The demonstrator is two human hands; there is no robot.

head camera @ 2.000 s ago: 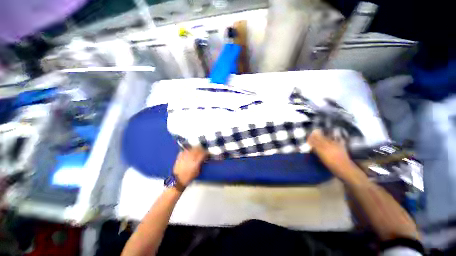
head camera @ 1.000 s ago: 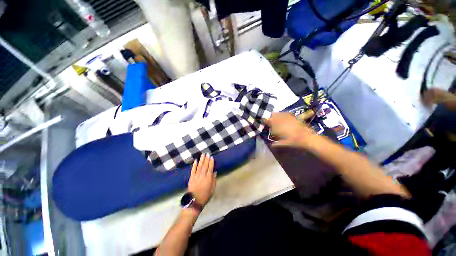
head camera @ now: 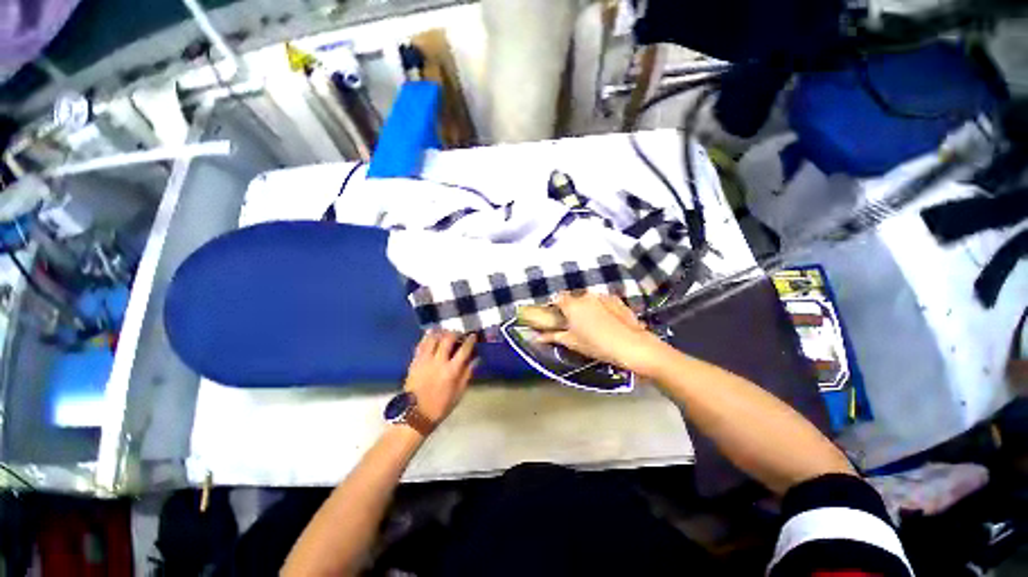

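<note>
The black-and-white checked garment (head camera: pixel 485 295) lies over the right part of the navy ironing board (head camera: pixel 287 304), its white inner side up and its checked band along the near edge. My right hand (head camera: pixel 597 329) is closed around the tan handle of the steam iron (head camera: pixel 581 366), which sits at the near edge of the checked band. My left hand (head camera: pixel 440 366) lies on the near left corner of the band, fingers on the cloth; whether it pinches the cloth is hard to tell.
A blue upright block (head camera: pixel 406 130) stands behind the board on the white table (head camera: pixel 451 434). The dark iron pad (head camera: pixel 738 361) is at the right, beside a yellow-and-blue box (head camera: pixel 817 333). Cable and hose run rightward from the iron.
My right hand has brought the iron from the right side onto the board by the garment's checked edge. My left hand now touches the band's left corner. The view has turned back left.
</note>
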